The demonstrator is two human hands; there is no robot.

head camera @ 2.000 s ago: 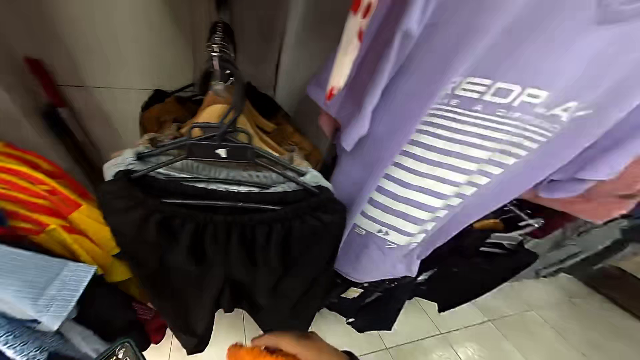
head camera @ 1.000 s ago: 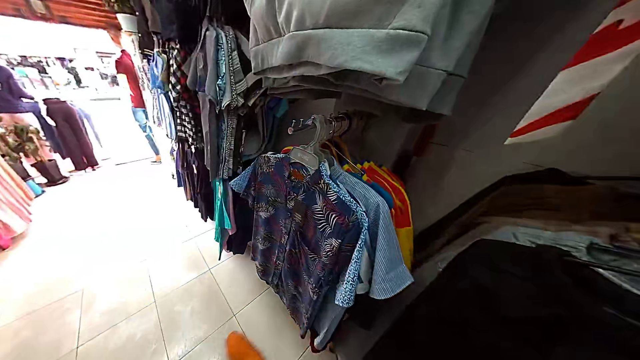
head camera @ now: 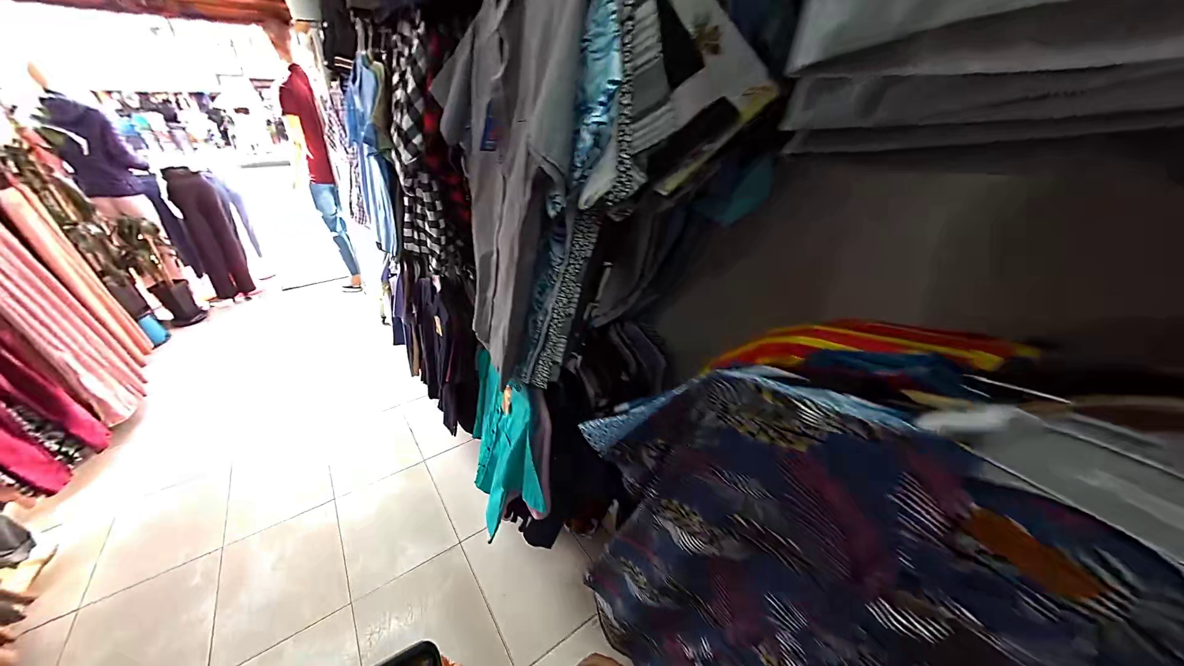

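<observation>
A small part of a hand, apparently my right hand (head camera: pixel 599 659), shows at the bottom edge, beside the lower folds of a dark patterned short-sleeved shirt (head camera: pixel 795 518). Whether it touches the shirt or holds anything cannot be told. To its left, the dark rounded corner of what looks like a phone (head camera: pixel 416 654) pokes into view, with a small orange bit (head camera: pixel 449 660) beside it. My left hand is not seen. The patterned shirt hangs close at the lower right, in front of a red and yellow striped garment (head camera: pixel 860 340).
Hanging shirts, among them a grey one (head camera: pixel 513 185) and a teal garment (head camera: pixel 509 444), line the right side of a tiled floor (head camera: pixel 388 573). Pink garments (head camera: pixel 65 324) hang at left. Farther off stand potted plants (head camera: pixel 176 287) and a mannequin in red (head camera: pixel 310 120).
The view has swung from black shorts and a lilac shirt to the shop aisle, and the patterned shirt is now much closer. The hand with an orange item, seen earlier, has mostly left view.
</observation>
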